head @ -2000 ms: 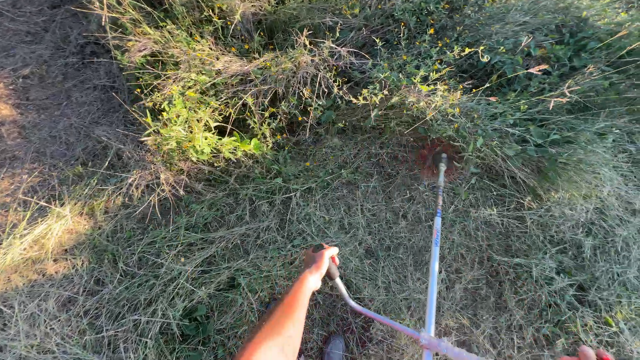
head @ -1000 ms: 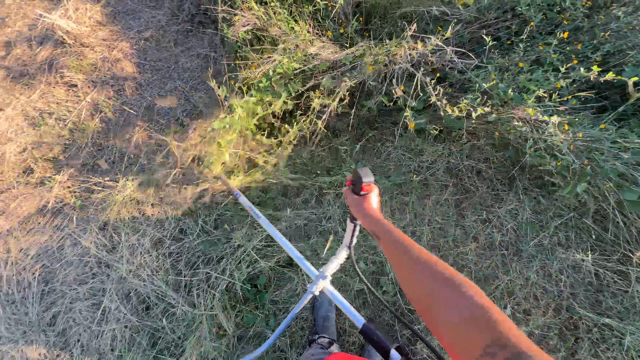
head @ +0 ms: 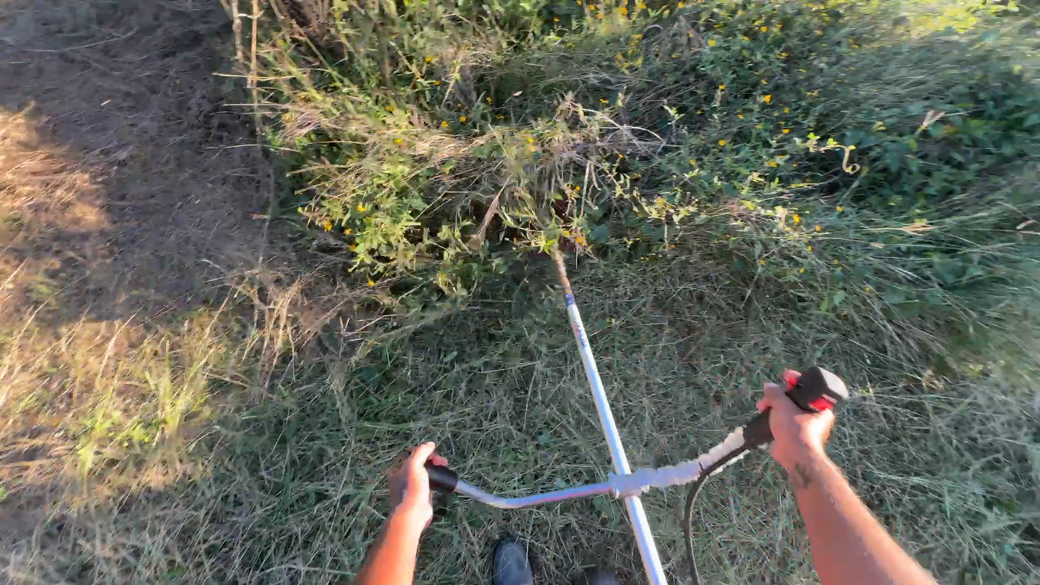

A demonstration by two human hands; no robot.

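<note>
A brush cutter's silver shaft [head: 601, 398] runs from the bottom of the view up to the weeds, where leaves and stems hide its cutting head. Its bent handlebar [head: 536, 497] crosses the shaft, and the right part is wrapped in pale material. My left hand [head: 414, 483] is closed around the black left grip [head: 441, 478]. At the other end, my right hand [head: 796, 418] holds the black throttle handle [head: 821, 390] with red controls. A black cable [head: 689, 520] curves down from that handle.
Dense weeds [head: 731, 146] with small yellow flowers fill the upper middle and right. Cut grass [head: 325, 463] covers the ground around me. Dry bare ground [head: 154, 162] lies at the upper left. A dark boot [head: 512, 562] shows at the bottom edge.
One second ago the shaft pointed left, to the edge of the weeds; now its far end is in the weeds near the middle. My left hand, out of view then, shows again.
</note>
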